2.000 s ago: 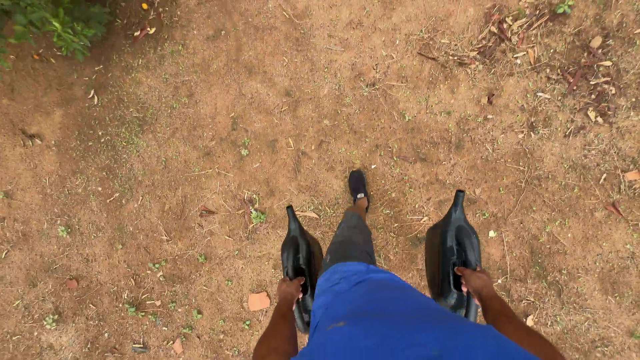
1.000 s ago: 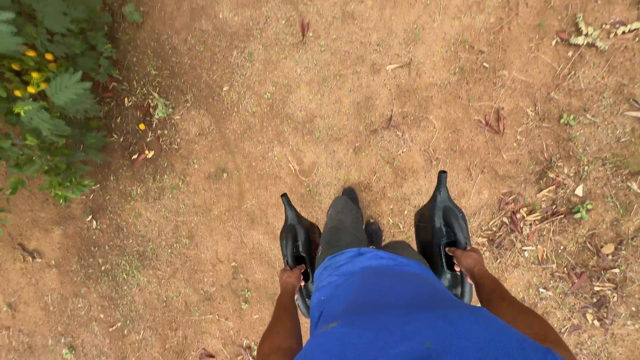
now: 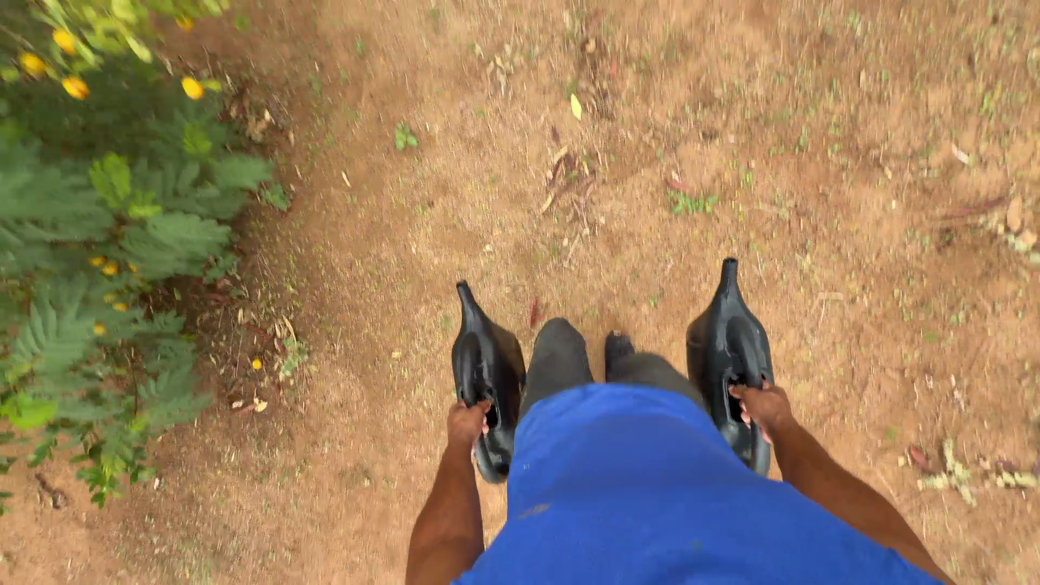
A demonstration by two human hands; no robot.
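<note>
My left hand (image 3: 470, 422) is closed around the handle of a black plastic watering can (image 3: 478, 357), which hangs beside my left leg with its narrow spout pointing ahead. On the other side, my right hand (image 3: 762, 408) grips the handle of a second black plastic watering can (image 3: 735, 337), also with its spout forward. Both cans are close to my body, one on each side of my blue shirt. The undersides of the cans and parts of my fingers are hidden.
A leafy green bush (image 3: 122, 219) with yellow flowers stands at the left. Bare brown soil (image 3: 390, 244) with dry leaves and small weeds (image 3: 693, 203) stretches around me. My dark shoe (image 3: 618, 345) shows between the cans.
The ground has shifted under me as I walk, and the bush at the left now fills more of the view. Both cans have stayed in my hands.
</note>
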